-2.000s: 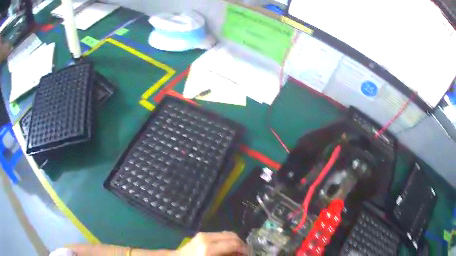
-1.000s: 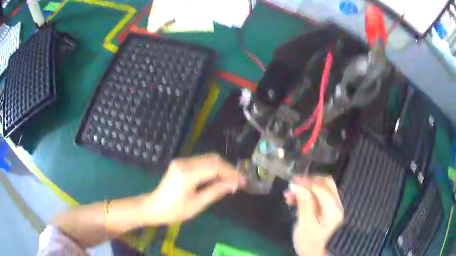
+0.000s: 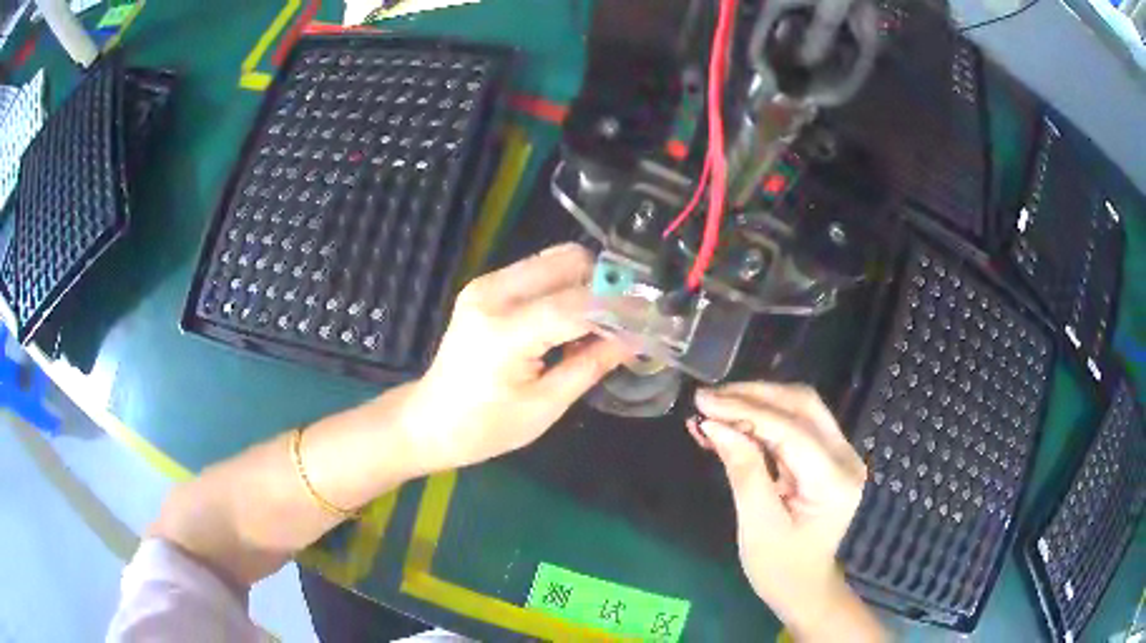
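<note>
The test fixture (image 3: 716, 239) stands in front of me, with red wires (image 3: 718, 151) over its head and a clear plastic pressure plate (image 3: 666, 320) low at its front. The round silvery test socket (image 3: 638, 387) shows under the plate. My left hand (image 3: 522, 352) has its fingertips at the socket's left side, under the plate's edge; whether they hold anything is hidden. My right hand (image 3: 785, 471) is just right of the socket, with thumb and forefinger pinched on a tiny dark component (image 3: 700, 425).
A left-hand component tray (image 3: 346, 207) lies inside yellow tape. A right-hand component tray (image 3: 961, 427) lies beside the fixture. More black trays are at far left (image 3: 69, 189) and far right (image 3: 1087, 502). A green label (image 3: 610, 605) is at the near edge.
The view has moved closer to the fixture. The red lever, upright at the back a second ago, is out of view. My left fingertips are now under the plate's edge, and my right hand stays beside the socket.
</note>
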